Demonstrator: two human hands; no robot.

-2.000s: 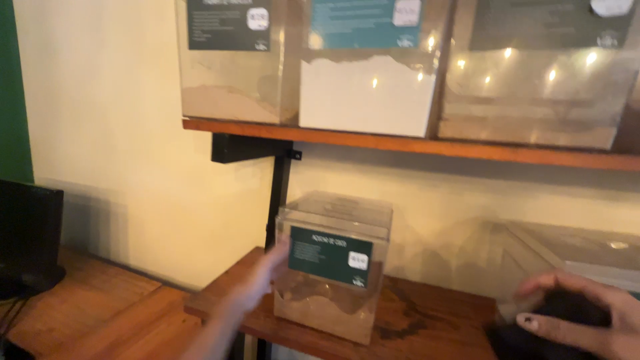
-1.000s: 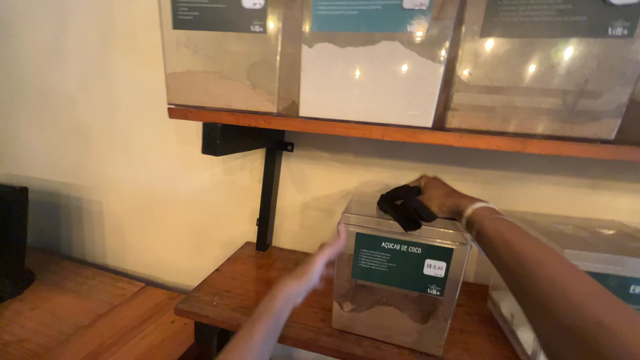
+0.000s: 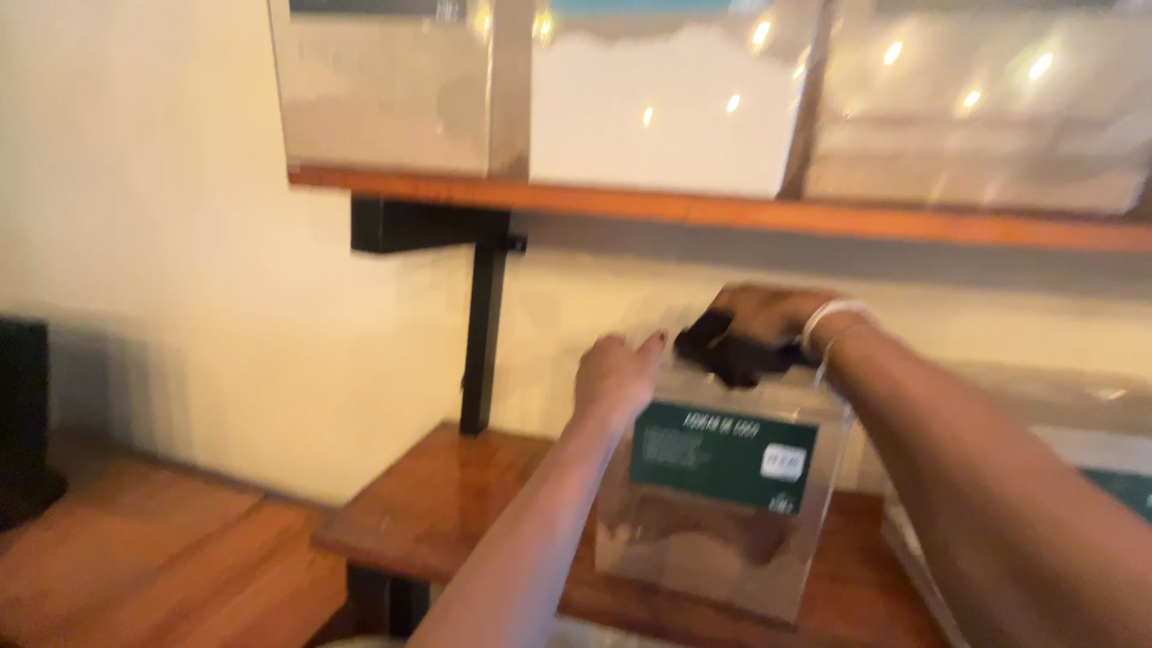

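Note:
A clear bin [image 3: 693, 549] with brown powder inside and a green written label stands on the lower wooden shelf. My right hand [image 3: 765, 315], with white bands at the wrist, holds a black cloth [image 3: 742, 358] on the bin's lid. My left hand [image 3: 619, 378] is at the bin's upper left edge, thumb raised; whether its fingers touch or grip the bin is hard to tell through the blur.
Above runs an upper wooden shelf [image 3: 675, 205] bearing several clear bins, one with white powder [image 3: 666, 117]. A black metal bracket [image 3: 483, 333] stands against the wall. Another clear bin [image 3: 1080, 441] is at the right. A dark object [image 3: 22, 405] rests on a wooden surface [image 3: 135, 549] at the left.
Two seconds ago my right hand held the black cloth to the right of the bin; it is now on the lid. My left hand has moved up along the bin's left side.

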